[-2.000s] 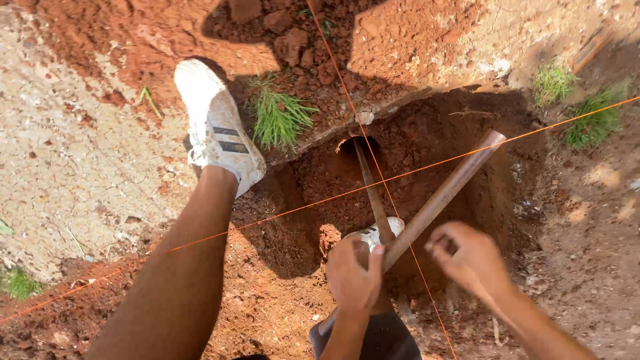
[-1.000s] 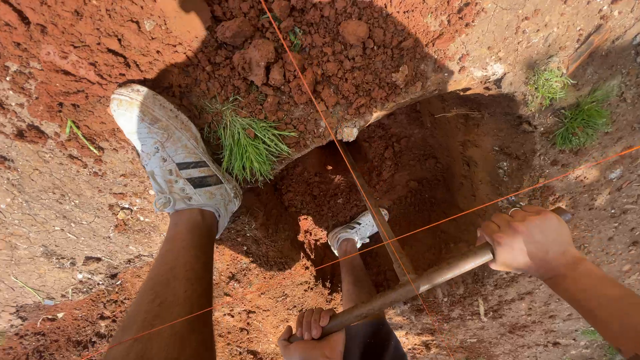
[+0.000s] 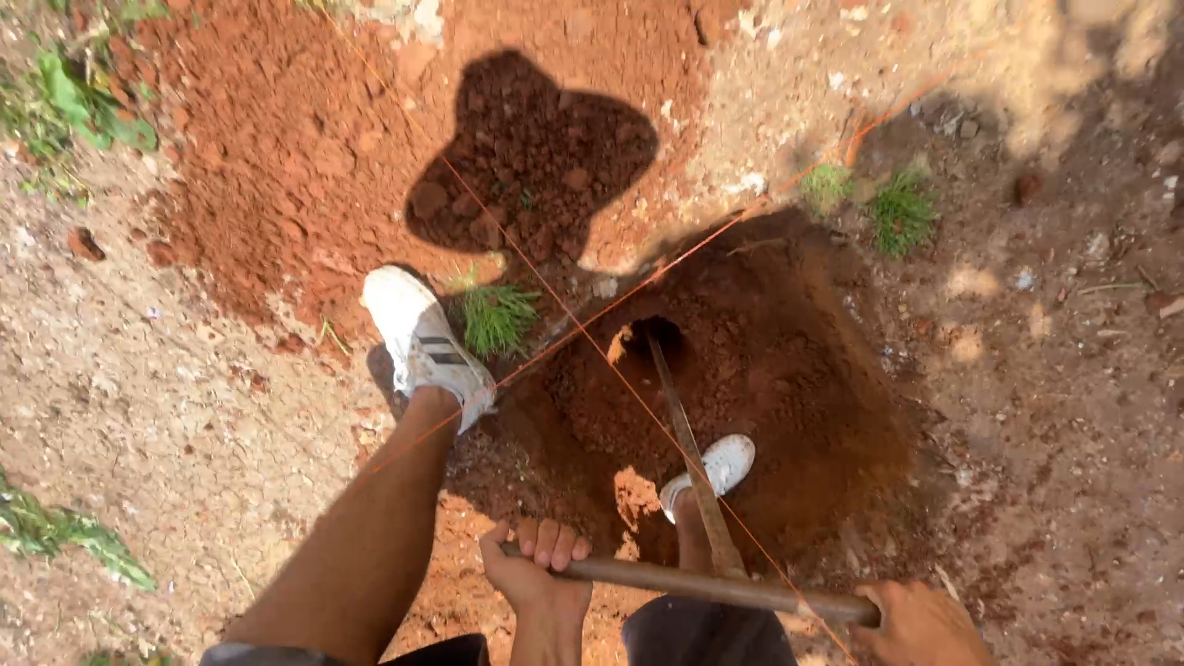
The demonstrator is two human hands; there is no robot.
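A T-shaped tool with a wooden crossbar handle [image 3: 684,581] and a long shaft [image 3: 686,439] reaches down into a dark round hole [image 3: 659,340] in the floor of a dug pit. It looks like a hand earth auger; its lower end is hidden in the hole. My left hand [image 3: 541,564] is closed around the crossbar's left end. At the right end, my right hand [image 3: 916,622] grips the bar near its tip. One white shoe [image 3: 729,464] stands down in the pit beside the shaft, the other [image 3: 421,342] on the ground at the pit's left.
Two orange string lines [image 3: 555,301] cross above the pit's upper left edge, one passing over the shaft. Grass tufts [image 3: 499,319] grow by the left shoe and at the pit's upper right [image 3: 902,215]. Loose red soil [image 3: 277,157] lies heaped beyond, partly under a shadow [image 3: 536,157].
Two seconds ago my right hand was off the bar with its fingers apart; it now holds the right end. The crossbar has turned between frames. The view has shifted noticeably.
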